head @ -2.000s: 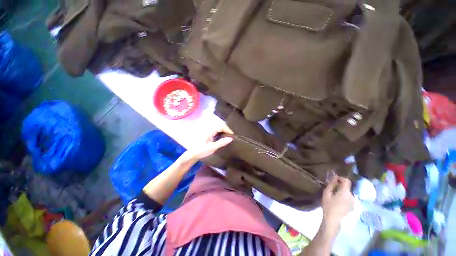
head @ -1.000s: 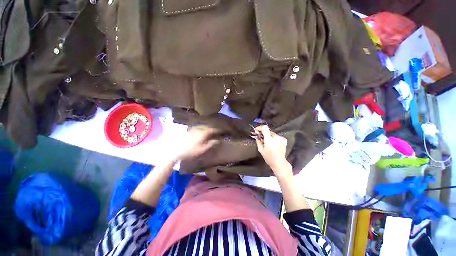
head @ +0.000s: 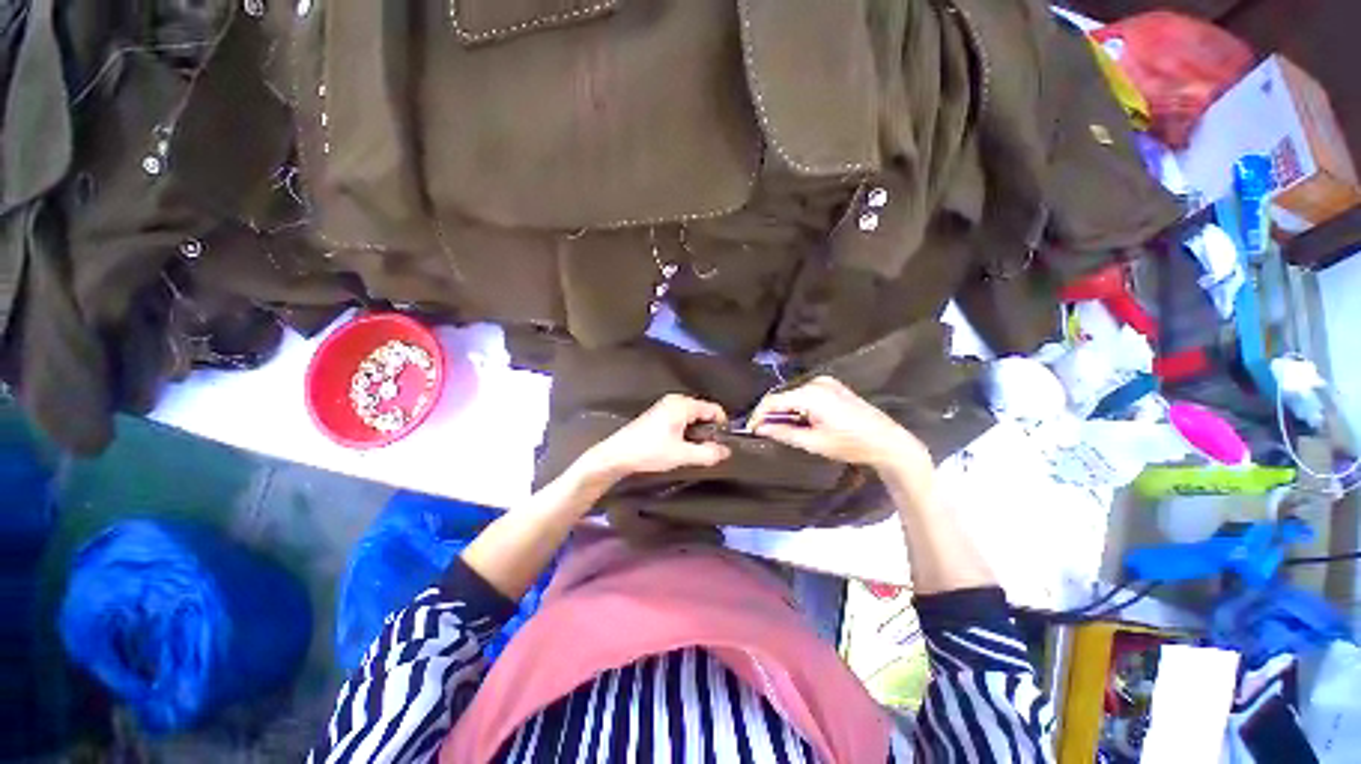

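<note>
A brown coat (head: 597,135) with pale stitching and small whitish buttons is heaped across the table. Its near edge (head: 627,400) lies in front of the apron. My left hand (head: 664,436) pinches a fold of this edge. My right hand (head: 821,421) is beside it, fingertips pinched at the same fold, nearly touching my left fingertips. A small dark, shiny thing shows between the fingertips; a needle cannot be made out. A red bowl (head: 320,391) with small cream pieces stands left of the work.
Blue plastic bags (head: 149,620) are on the floor at left. At right are white scraps (head: 1030,391), a pink object (head: 1206,433), a lime-green object (head: 1212,479) and a cardboard box (head: 1306,142). A yellow-edged tray (head: 1085,694) is at lower right.
The view has turned since two seconds ago. My hands were far apart along the edge; now they are close together. My left hand has moved right to the fold since one second ago.
</note>
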